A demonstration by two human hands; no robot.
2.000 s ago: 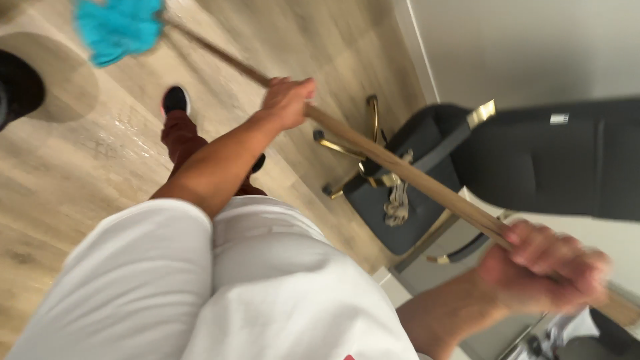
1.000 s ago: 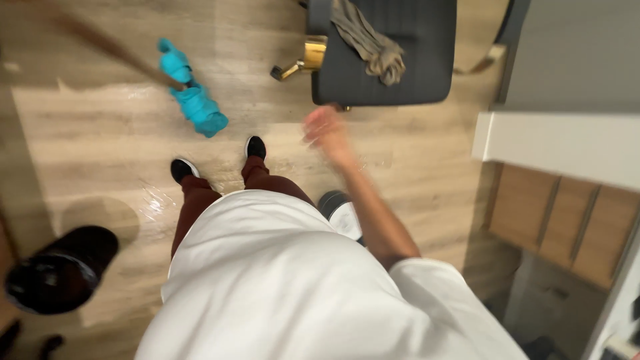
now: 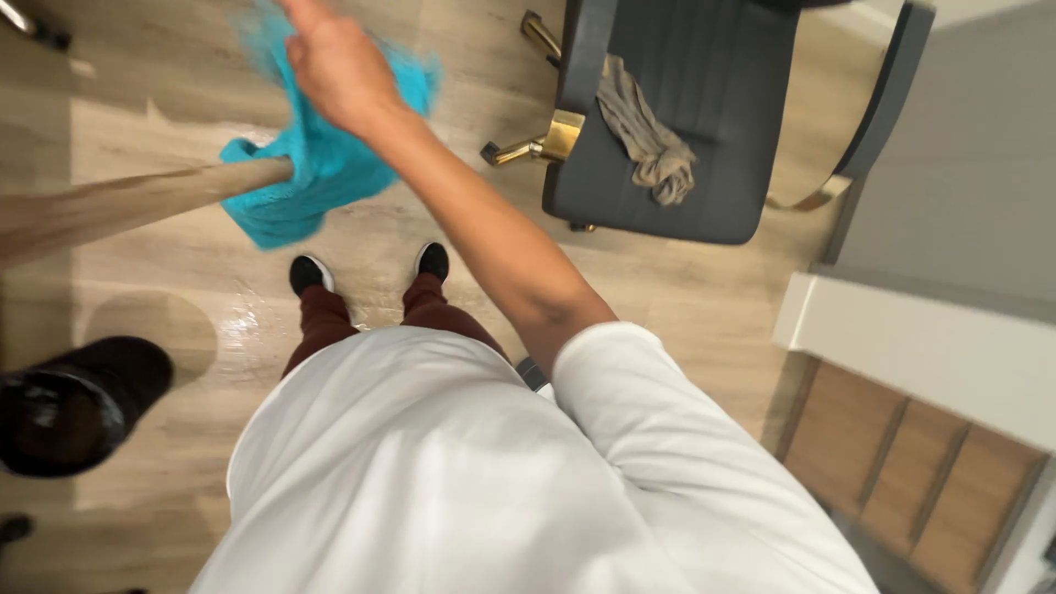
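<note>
A wooden pole (image 3: 165,202) comes in from the left edge, with a turquoise cloth (image 3: 326,177) around its end. Over the upper part of that cloth is my right hand (image 3: 342,74), blurred, its fingers partly cut off by the top edge; whether it grips the cloth cannot be made out. My left hand is out of view, and so is the far end of the pole. To the right, a crumpled grey-brown cloth (image 3: 648,136) lies on the seat of a dark office chair (image 3: 718,190).
A round black bin (image 3: 91,404) stands at the lower left, beside a shiny wet-looking patch on the wood-look floor (image 3: 239,330). Brass-coloured chair legs (image 3: 520,150) reach out left of the seat. At right are a white ledge (image 3: 916,355) and wooden panels (image 3: 899,454).
Two seconds ago both my hands held the pole. One second ago my right hand was off it, near the chair; now it is over the turquoise cloth, which has come up closer to me.
</note>
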